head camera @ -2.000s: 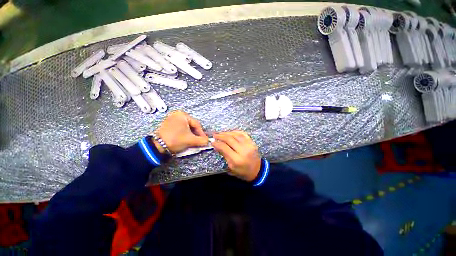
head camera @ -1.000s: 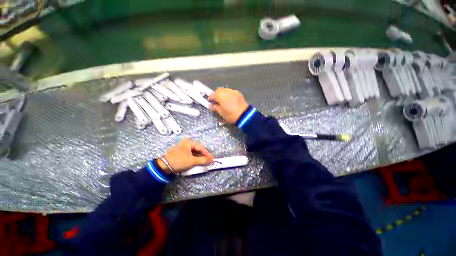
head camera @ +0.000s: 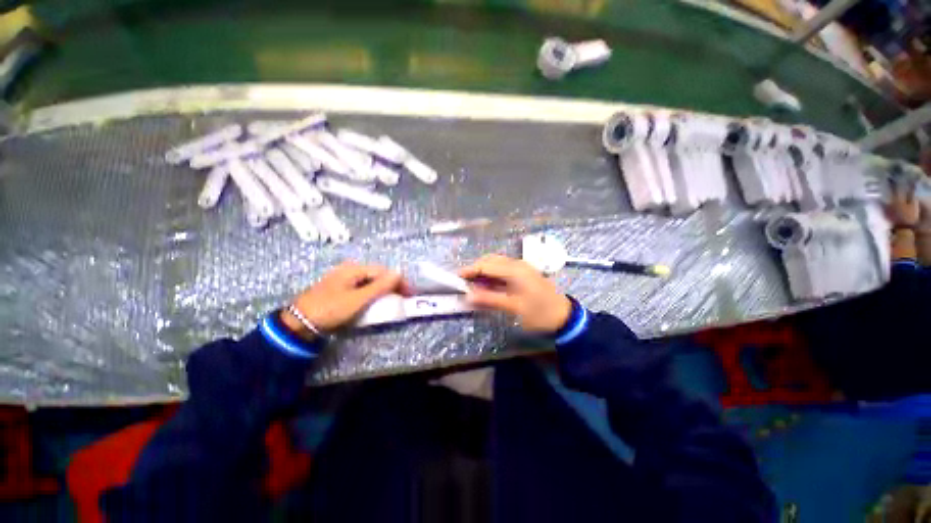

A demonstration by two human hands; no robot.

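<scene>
My right hand (head camera: 516, 291) holds a loose white handle cover (head camera: 440, 277) by its right end, tilted above a white fan unit. The fan unit's handle (head camera: 408, 306) lies on the bench near its front edge. My left hand (head camera: 352, 294) is on the left end of the unit and hides its head. A pile of handle covers (head camera: 276, 174) lies to the left beyond my hands. A small white-headed mallet (head camera: 544, 253) with a dark shaft lies to the right of my hands.
Rows of fans (head camera: 664, 163) stand at the right, with another row (head camera: 812, 260) nearer. A thin strip (head camera: 459, 225) lies beyond my hands. A green conveyor (head camera: 408, 51) carries a fan (head camera: 572, 57). Another person's hands (head camera: 902, 220) are at the far right beside the fans.
My right hand has come back from the cover pile with a cover and is now over the fan unit. My left hand stays at the unit. Another person's hands have appeared at the right.
</scene>
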